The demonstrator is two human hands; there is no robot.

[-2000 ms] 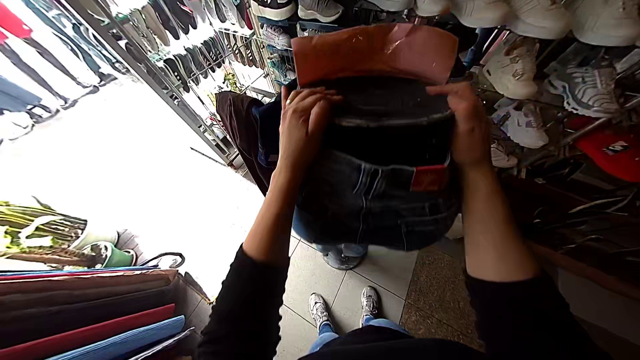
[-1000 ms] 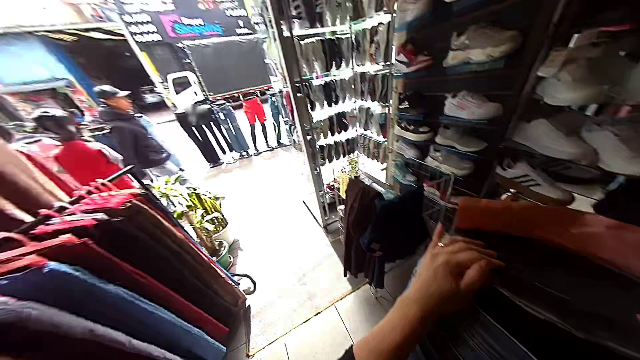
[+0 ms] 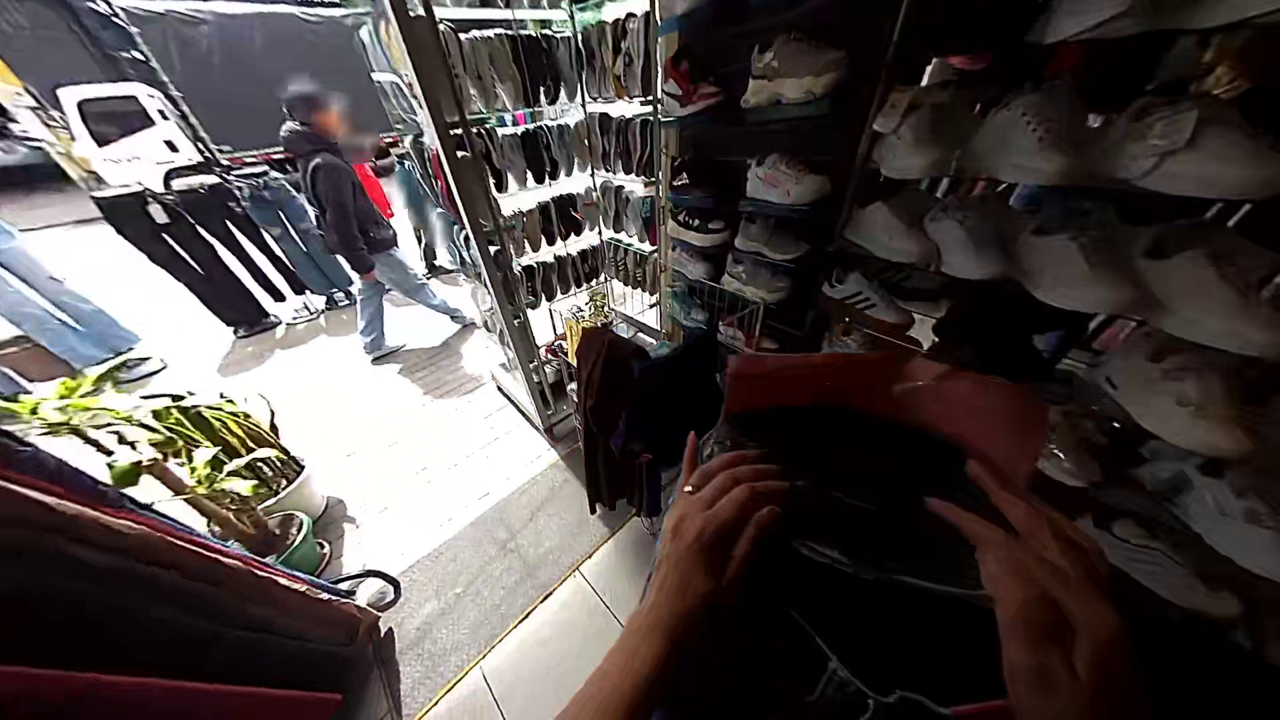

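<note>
Dark denim jeans fill the lower right, in deep shade, with a reddish-brown panel standing along their upper edge. My left hand, a ring on one finger, lies on the left side of the dark fabric with its fingers stretched across it. At the right side my right hand rests its fingers against the fabric. Whether either hand grips the cloth cannot be told, since the thumbs and undersides are hidden. The lower part of the jeans is lost in shadow.
Shoe racks rise ahead and right; sandals hang on a display. Dark garments hang beside it. Clothes and potted plants are at left. A person walks outside past mannequin legs.
The view has swung left toward the street since two seconds ago. My right hand, out of sight one second ago, is visible again. A person in a dark jacket is now walking outside.
</note>
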